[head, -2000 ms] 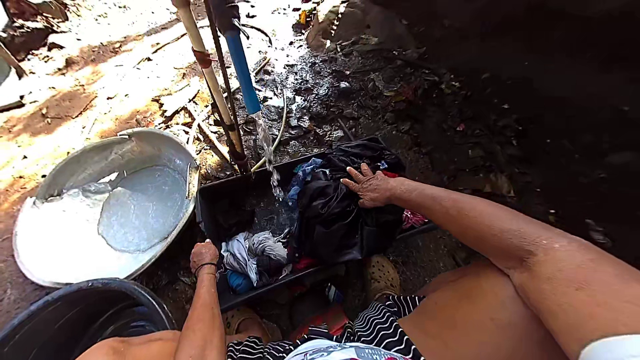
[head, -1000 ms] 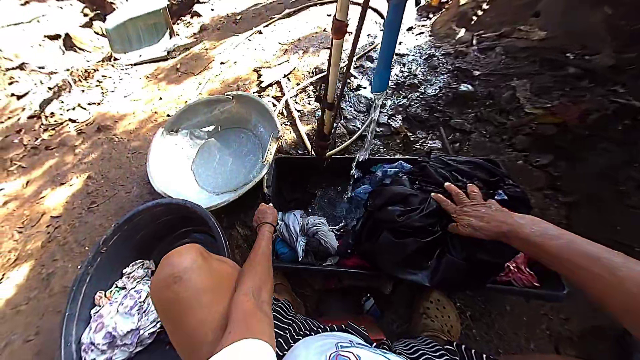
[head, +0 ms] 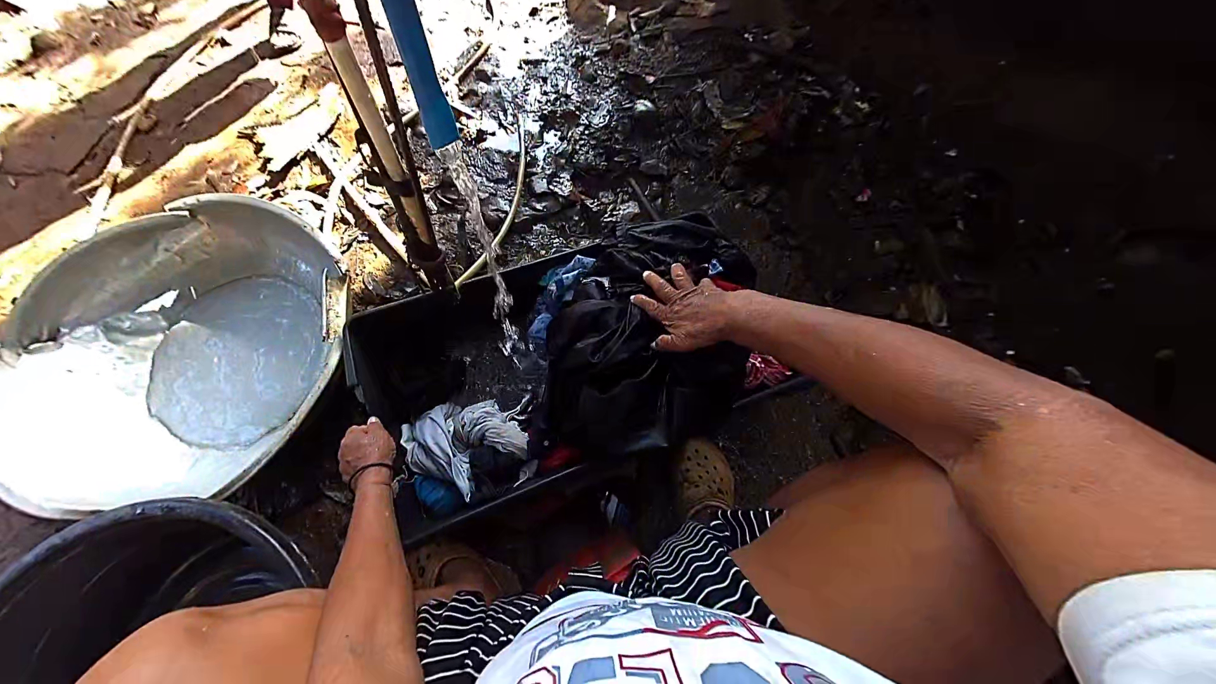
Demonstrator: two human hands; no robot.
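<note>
A black rectangular tub (head: 570, 470) stands in front of me with wet clothes in it. Water pours into it from a blue pipe (head: 420, 76). My right hand (head: 692, 312) rests with spread fingers on a heap of black cloth (head: 608, 370) at the tub's right. My left hand (head: 367, 450) is closed at the tub's left end; its fingers seem to grip the rim, though the fingertips are hidden. Beside it in the tub lie a bunched grey-white cloth (head: 461, 439) and a blue cloth (head: 438, 495). Blue cloth (head: 562, 293) also lies near the falling water.
A large metal basin (head: 318, 380) with a broken rim holds cloudy water at the left. Below it is a round black tub (head: 223, 508). An upright pale pipe (head: 366, 109) and a thin hose (head: 513, 214) stand behind the long tub. Wet, littered ground lies beyond.
The view has swung about. Both hands stay at about the same places on the tub and the black cloth; nothing has plainly been taken hold of or let go.
</note>
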